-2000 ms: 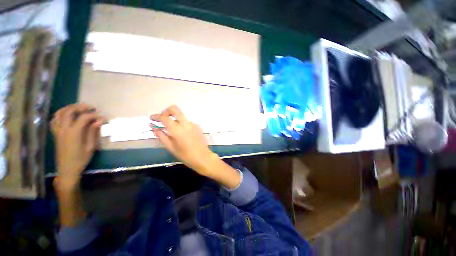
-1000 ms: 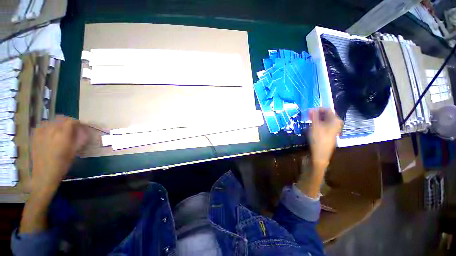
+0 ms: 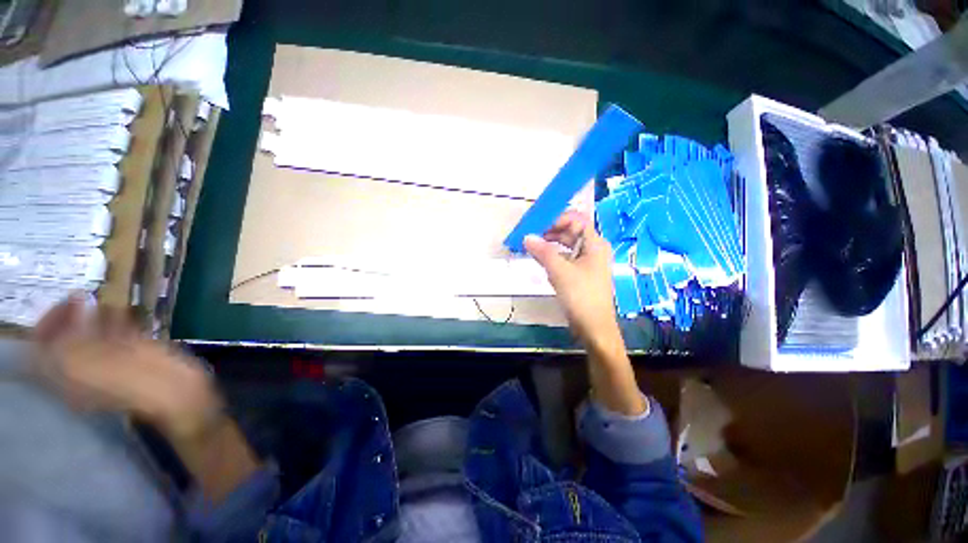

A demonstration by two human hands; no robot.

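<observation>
My right hand [image 3: 575,270] holds a blue strip [image 3: 578,175] by its lower end; the strip slants up to the right over the cardboard sheet [image 3: 350,228]. White pieces [image 3: 414,149] lie side by side at the back of the sheet. Another white piece [image 3: 372,286] lies along its front edge, with a thin black lead [image 3: 494,316] curving from it at the right and another at its left end. My left hand [image 3: 117,366] is blurred at the lower left, off the board; its fingers cannot be made out.
A fanned pile of blue strips [image 3: 679,217] lies right of the sheet. Beyond it a white tray [image 3: 756,318] holds a glossy black bundle [image 3: 854,228]. Stacked white pieces on cardboard [image 3: 53,191] stand at left. An open carton [image 3: 785,456] is below the bench at right.
My right hand has moved left from beside the blue pile and now holds a blue strip over the sheet. My left hand has moved down and away from the sheet. The view has shifted.
</observation>
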